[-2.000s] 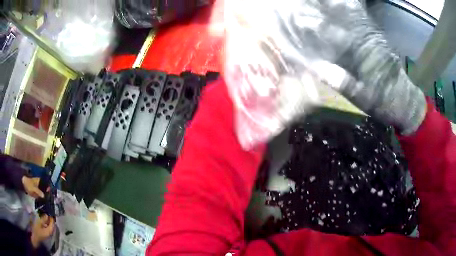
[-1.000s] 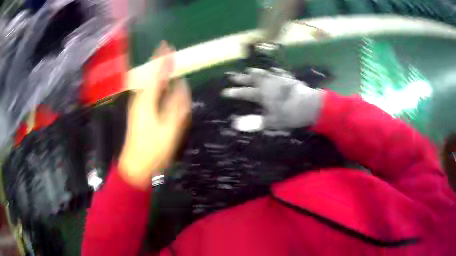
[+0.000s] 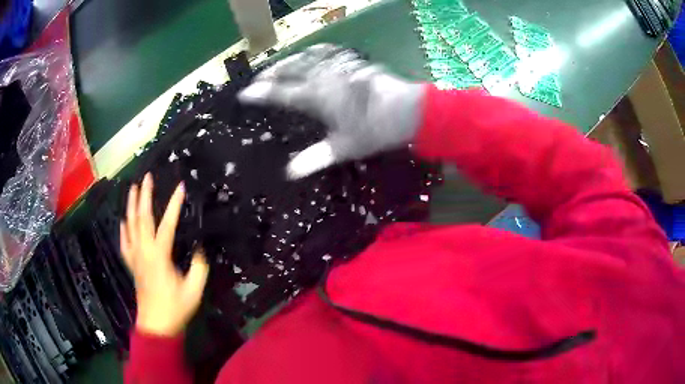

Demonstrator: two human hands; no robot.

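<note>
A large heap of black rubber keypads [image 3: 263, 187] with small white dots lies on the dark green bench right in front of me. My left hand [image 3: 161, 262] is bare, with fingers spread, at the heap's left side. My right hand [image 3: 342, 105], in a grey-white knit glove, is over the heap's far right part, fingers stretched and thumb apart. It is slightly blurred. Neither hand shows anything held. What lies under the gloved palm is hidden.
Remote housing halves [image 3: 52, 307] stand in a row at left. A clear plastic bag [image 3: 30, 150] lies on a red sheet [image 3: 75, 169]. Green circuit boards [image 3: 481, 49] lie at the far right. A pale rail [image 3: 128, 142] runs beyond the heap. A cardboard box [image 3: 657, 127] is at right.
The shiny plastic bag that was in my hands two seconds ago is out of them. The view has turned right. My hands are now apart over the heap, and the circuit boards show clearly.
</note>
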